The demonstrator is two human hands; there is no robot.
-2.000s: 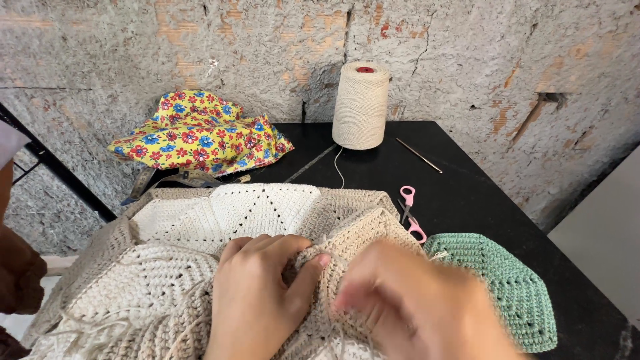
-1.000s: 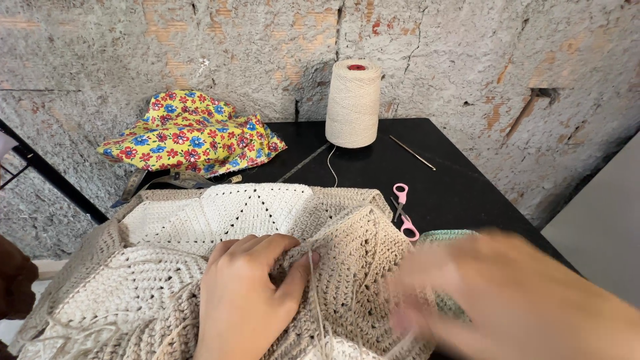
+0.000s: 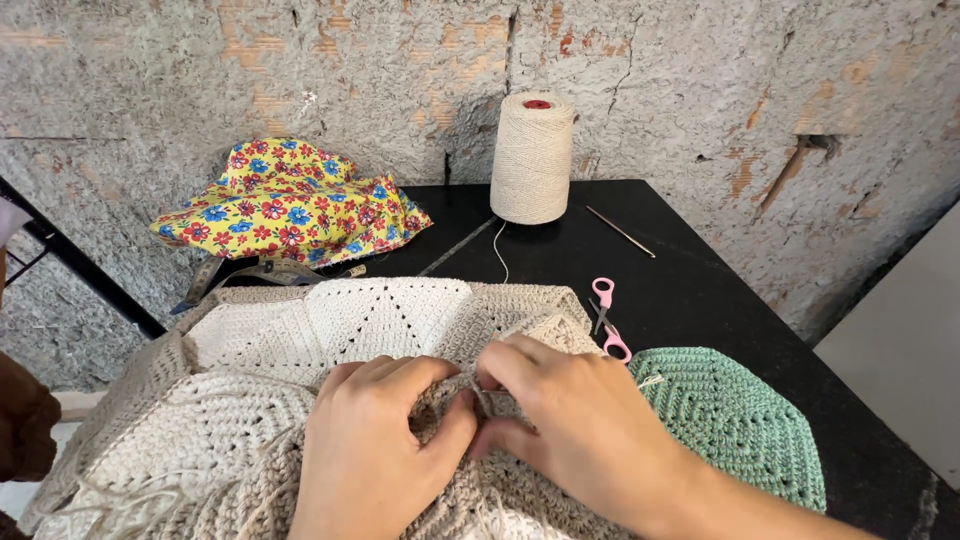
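Observation:
A large crocheted piece (image 3: 390, 311) in white, cream and beige panels covers the near part of the black table. My left hand (image 3: 382, 442) pinches a beige edge of it between thumb and fingers. Close against it, my right hand (image 3: 577, 420) holds a thin needle-like tool (image 3: 495, 391) at the same edge; its fingers hide most of it. Loose yarn ends lie on the crochet at lower left. Pink-handled scissors (image 3: 604, 319) rest partly spread beyond the right hand. To the right lies a green crocheted piece (image 3: 731, 420) with a pale yarn tuft.
A cone of cream yarn (image 3: 531, 161) stands at the back of the black table (image 3: 697, 300), its strand trailing forward. A metal crochet hook (image 3: 621, 232) lies right of it. Yellow floral fabric (image 3: 292, 206) and a measuring tape (image 3: 281, 268) are at back left, before a rough wall.
My right hand, blurred at the right a second ago, has come back left to the beige edge beside my left hand. The left hand keeps its hold on the crochet.

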